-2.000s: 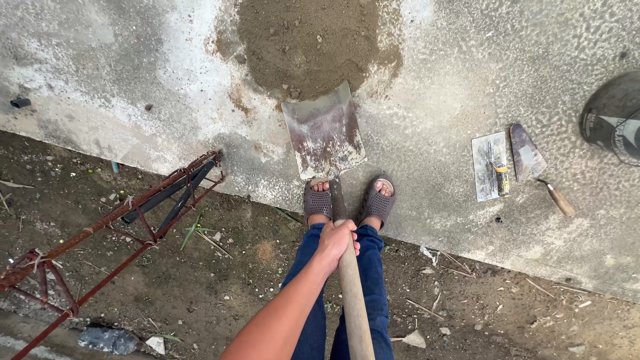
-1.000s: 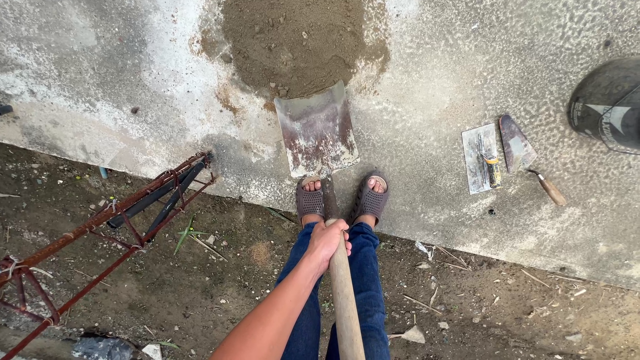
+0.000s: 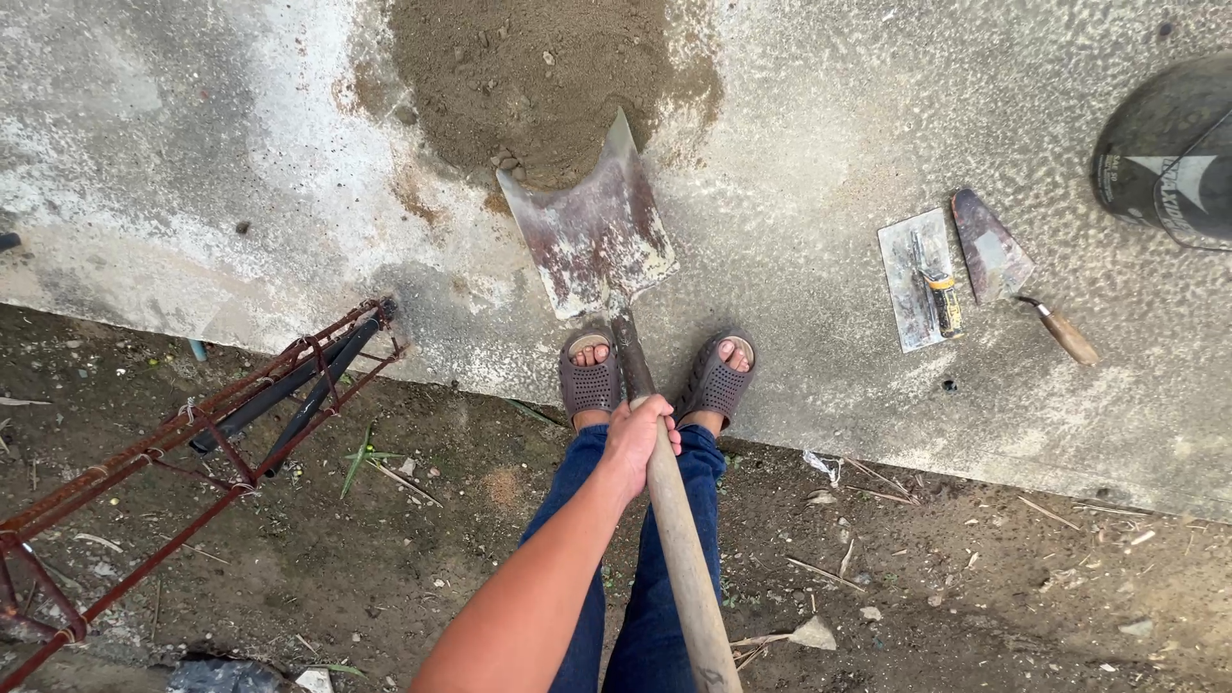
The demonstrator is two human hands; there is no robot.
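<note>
My left hand [image 3: 643, 438] is closed around the lower wooden handle of a square-mouthed shovel [image 3: 599, 226], just below its metal socket. The stained, worn blade lies over the near edge of a mound of brown sand [image 3: 520, 77] on the concrete, its front corners against the sand. Between my sandalled feet the shaft runs back and leaves the bottom of the view. My right hand is out of sight. To the right lie a rectangular plastering trowel [image 3: 919, 279] and a pointed brick trowel [image 3: 991, 252] with a wooden handle, side by side.
A black bucket [image 3: 1155, 164] with a wire handle stands at the right edge. At left, a rusty rebar frame [image 3: 231, 423] with dark pipes inside reaches over the concrete slab's edge [image 3: 924, 472]. Behind it is bare soil with twigs and stones.
The shovel blade has moved forward into the near edge of the sand and turned a little. My left hand keeps its hold on the handle.
</note>
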